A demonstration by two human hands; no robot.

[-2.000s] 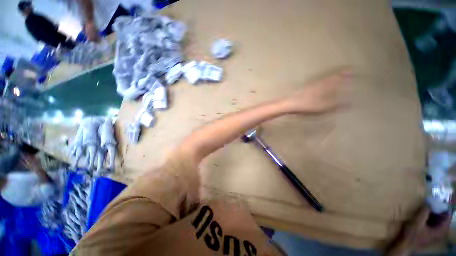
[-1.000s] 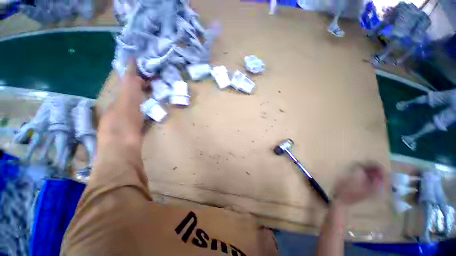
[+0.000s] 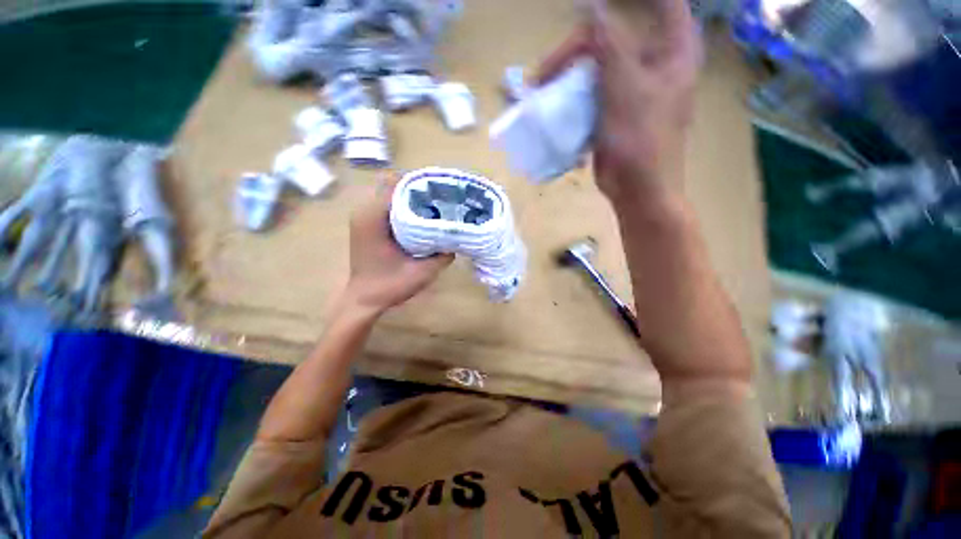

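Note:
My left hand point(image 3: 385, 258) holds a pale grey-white lower-body figure part point(image 3: 479, 247) over the table, its open oval waist facing up towards me. The hollow inside of the waist shows. My right hand point(image 3: 638, 100), blurred, is raised to the right of it and holds a white waist connector point(image 3: 550, 124), also blurred. The mallet point(image 3: 603, 284) lies on the table, its handle partly hidden behind my right forearm. Loose white connectors point(image 3: 366, 137) lie at the upper left of the table.
A heap of grey-white parts point(image 3: 316, 40) lies at the far left of the cardboard-covered table point(image 3: 506, 347). Leg parts point(image 3: 84, 205) stand at the left edge, more point(image 3: 854, 347) at the right. Green belt point(image 3: 105, 68) runs beyond. A blue crate point(image 3: 126, 432) is at lower left.
My left hand has come back from the heap and now holds the figure part in front of me. My right hand has moved up from the lower right and now holds a connector.

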